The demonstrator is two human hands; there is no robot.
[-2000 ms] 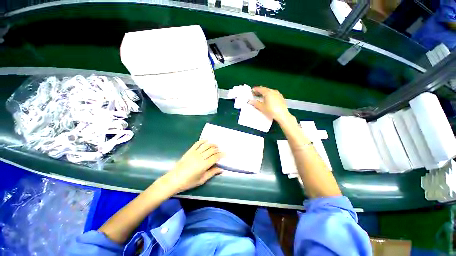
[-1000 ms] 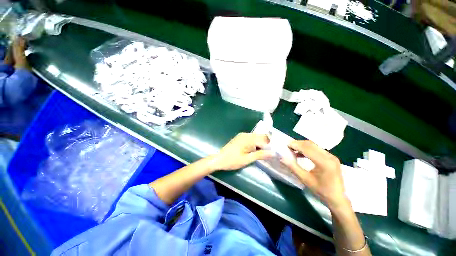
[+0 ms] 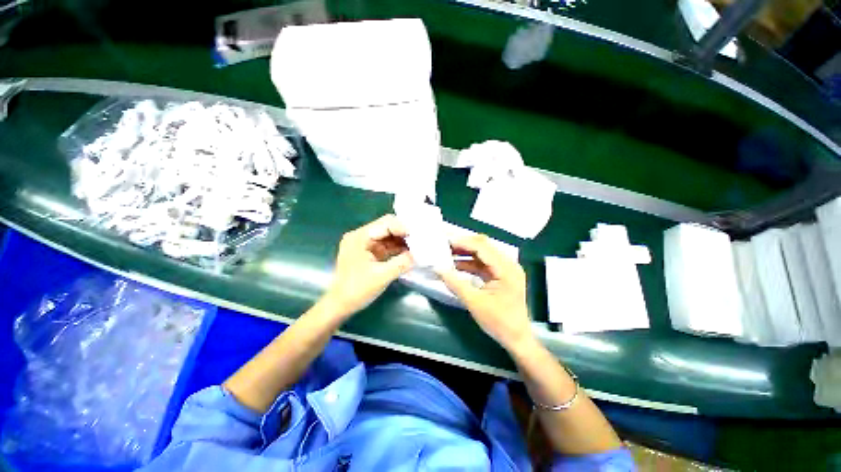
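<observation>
My left hand (image 3: pixel 367 263) and my right hand (image 3: pixel 493 286) hold a small white folded card insert (image 3: pixel 426 238) between them, in front of my chest. The fingers of both hands pinch its sides. A flat white box (image 3: pixel 503 249) lies under and behind my hands on the bench, mostly hidden by them. Die-cut card blanks lie in two loose piles, one beyond my right hand (image 3: pixel 514 201) and one farther right (image 3: pixel 598 290).
A tall white box stack (image 3: pixel 364 106) stands beyond my hands. Coiled white cables (image 3: pixel 184 175) lie on a clear bag at left. White boxes (image 3: pixel 703 281) lean in a row at right. A blue bin (image 3: pixel 198 355) with clear bags is lower left. A printed box (image 3: pixel 267 28) is on the belt.
My right hand has left the centre blank pile and joined my left hand on a card insert, now held raised and more folded. The view has swung right and back; the printed box has moved left.
</observation>
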